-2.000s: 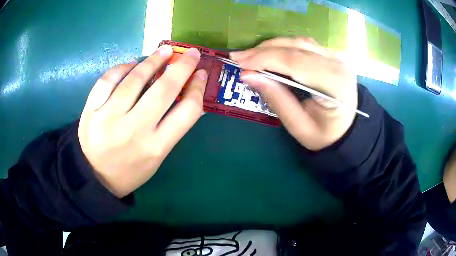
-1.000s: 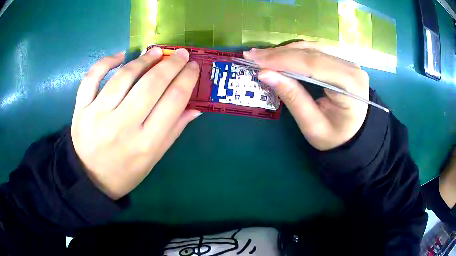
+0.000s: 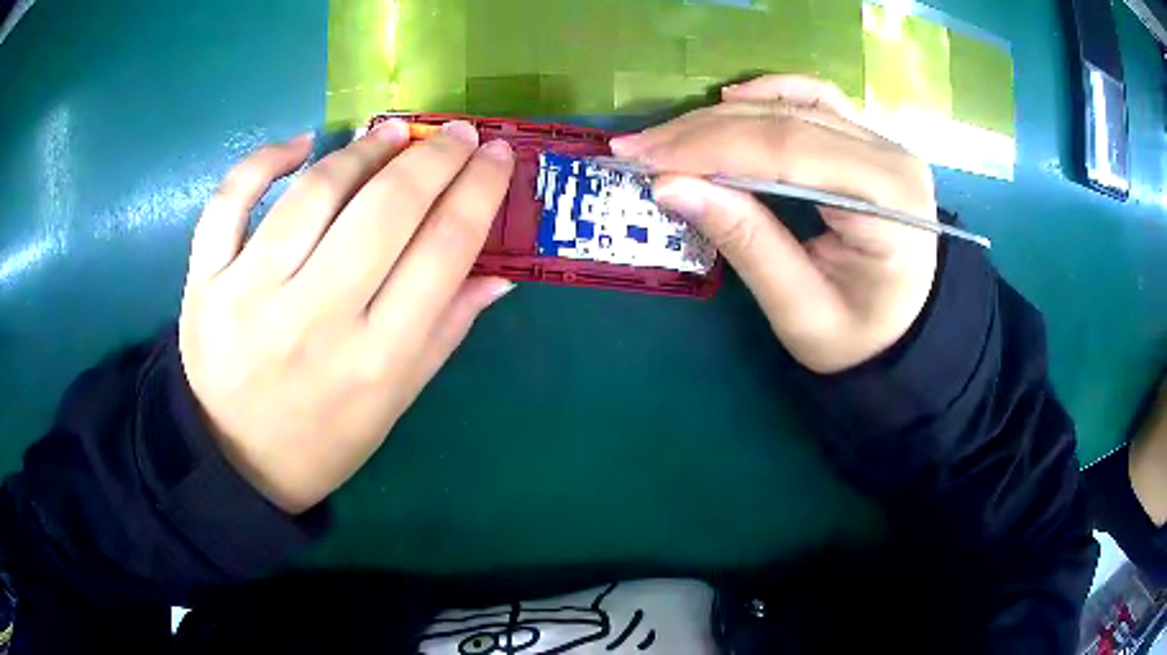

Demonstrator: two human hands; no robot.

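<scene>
The dark red phone housing point(image 3: 522, 218) lies on the green table. The blue and white circuit board point(image 3: 614, 220) fills its right end. The orange end part point(image 3: 426, 132) shows only a little between my left fingers. My left hand point(image 3: 339, 301) covers the left end of the housing, fingertips on its far side and thumb at its near edge. My right hand point(image 3: 806, 218) holds the thin grey tweezers point(image 3: 832, 200) like a pen. Their tips are over the upper left part of the board. I cannot tell if they hold anything.
The yellow-green adhesive sheet point(image 3: 742, 58) lies beyond the housing. A black folding case point(image 3: 1101, 109) lies at the far right. Part of another person's arm point(image 3: 1149, 461) shows at the right edge, above a container of small red parts point(image 3: 1116, 627).
The housing has shifted left and lies straighter than two seconds ago. The tweezers have tilted flatter, their rear end now higher. My left hand keeps its hold, and the sheet reaches further left in view.
</scene>
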